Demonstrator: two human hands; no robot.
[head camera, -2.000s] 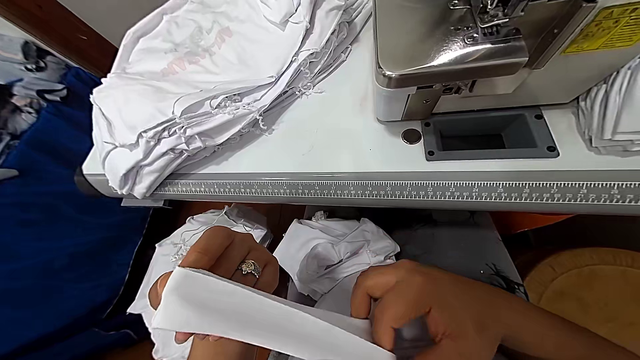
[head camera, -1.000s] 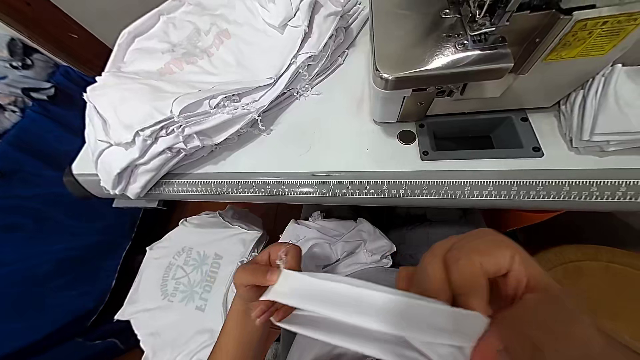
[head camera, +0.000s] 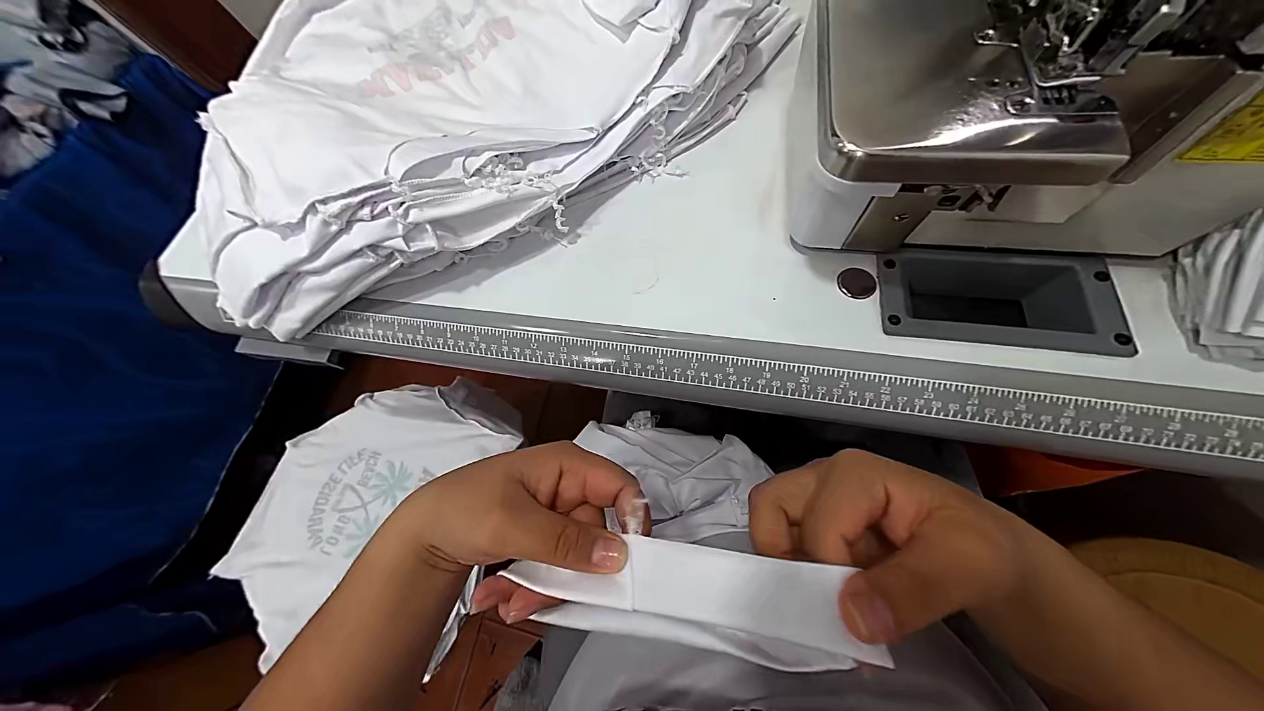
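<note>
A folded white fabric band (head camera: 736, 597), a loop with a seam near its left part, is stretched between both hands below the table edge. My left hand (head camera: 543, 513) pinches it at the seam between thumb and fingers, with some fingers inside the loop. At the band's right end, my right hand (head camera: 889, 548) grips it with the thumb on top. Behind the hands lies a bunched white cloth (head camera: 681, 474). To the left hangs a white printed shirt piece (head camera: 326, 494), partly behind my left forearm.
On the white table, a pile of white shirt pieces (head camera: 425, 148) lies left of a sewing machine (head camera: 968, 118). A printed ruler strip (head camera: 790, 380) runs along the front edge. Folded white fabric (head camera: 1229, 286) lies at far right, blue cloth (head camera: 109, 326) at far left.
My left hand has shifted its hold on the band, whose seam now shows beside the thumb. The printed shirt piece at the left, shown a second ago, was mostly hidden two seconds ago.
</note>
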